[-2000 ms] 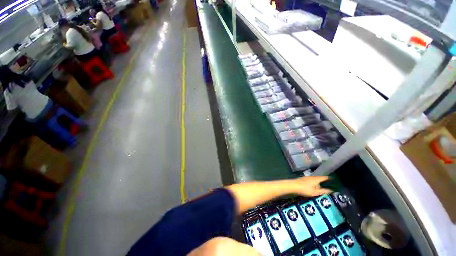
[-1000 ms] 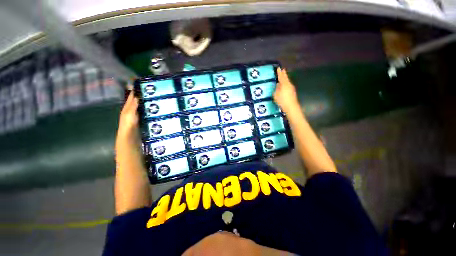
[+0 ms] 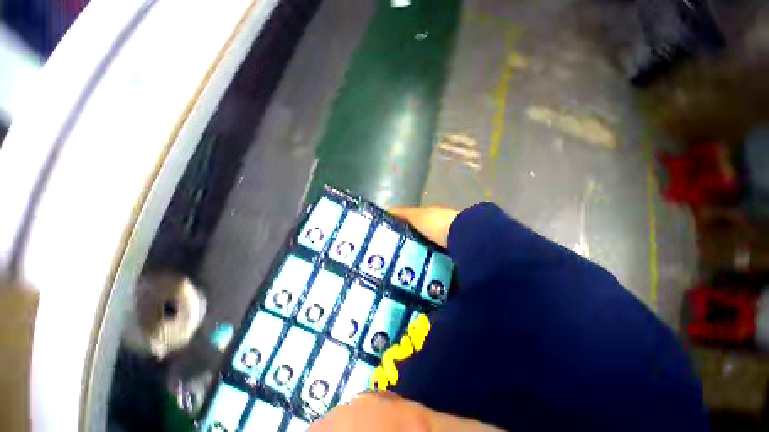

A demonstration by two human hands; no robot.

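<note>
A black blister tray [image 3: 295, 326] with rows of teal bodies, each with a round black part, is tilted in front of me and cut off by the bottom edge. Some bodies look whitish from glare. My right hand [image 3: 424, 221] holds the tray's far end; its fingers are mostly hidden by the tray. My left hand is out of the picture. Skin at the bottom edge is likely my chin or neck.
A pale roll [image 3: 171, 310] and a small teal piece [image 3: 222, 336] lie left of the tray. A white shelf [image 3: 110, 126] curves along the left. The green surface [image 3: 384, 101] runs ahead. Red stools [image 3: 722, 314] stand at the right on the grey floor.
The view has swung to the right along the bench. The tray now appears slanted and lower, partly out of the picture. My left hand has left the view; my right hand still holds the tray.
</note>
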